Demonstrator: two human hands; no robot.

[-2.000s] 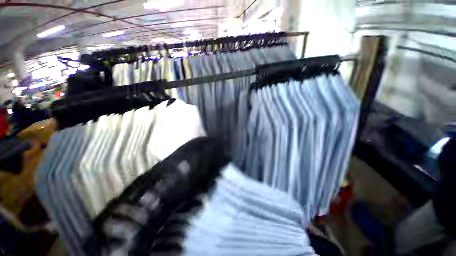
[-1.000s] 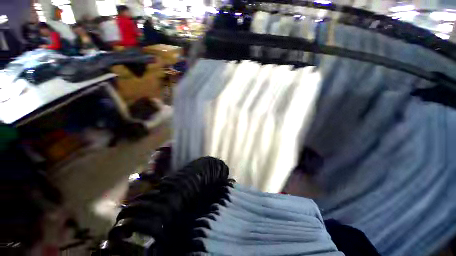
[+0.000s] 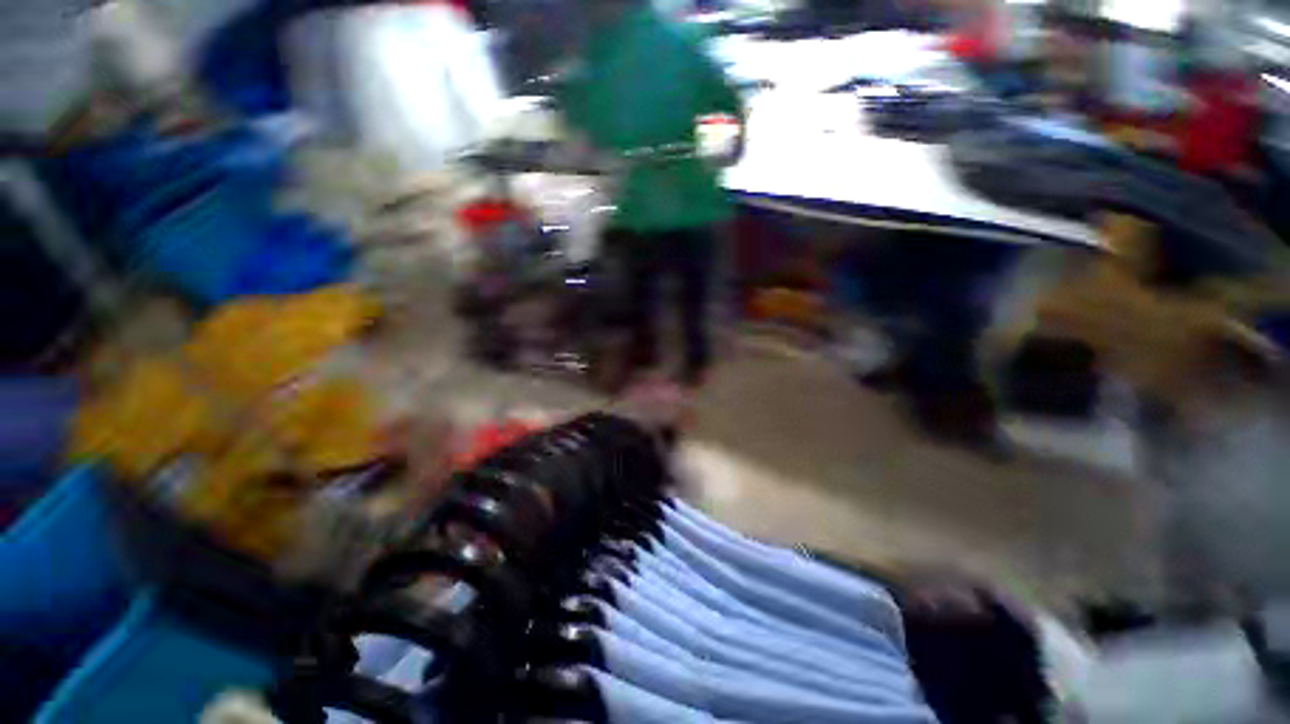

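A bunch of light blue garments (image 3: 764,622) hangs from black hangers (image 3: 552,523) close in front of me at the bottom centre. The hanger hooks form a thick dark ridge on the left of the cloth, off any rail. A small pinkish blurred patch at the far end of the hangers may be fingers; I cannot tell. A dark shape, perhaps a sleeve (image 3: 976,651), is right of the garments. Neither of my hands shows clearly; the bunch hides what lies under it.
A person in green (image 3: 651,127) stands ahead by a white table (image 3: 849,156) with dark garments (image 3: 1047,170) on it. A yellow cloth heap (image 3: 241,410) and blue sacks (image 3: 198,212) are at left. White garments (image 3: 410,85) hang at the back left. The picture is blurred.
The view has swung left, away from the rails of blue and off-white garments, to the floor, table and person in green. The blue bunch has stayed in front of me.
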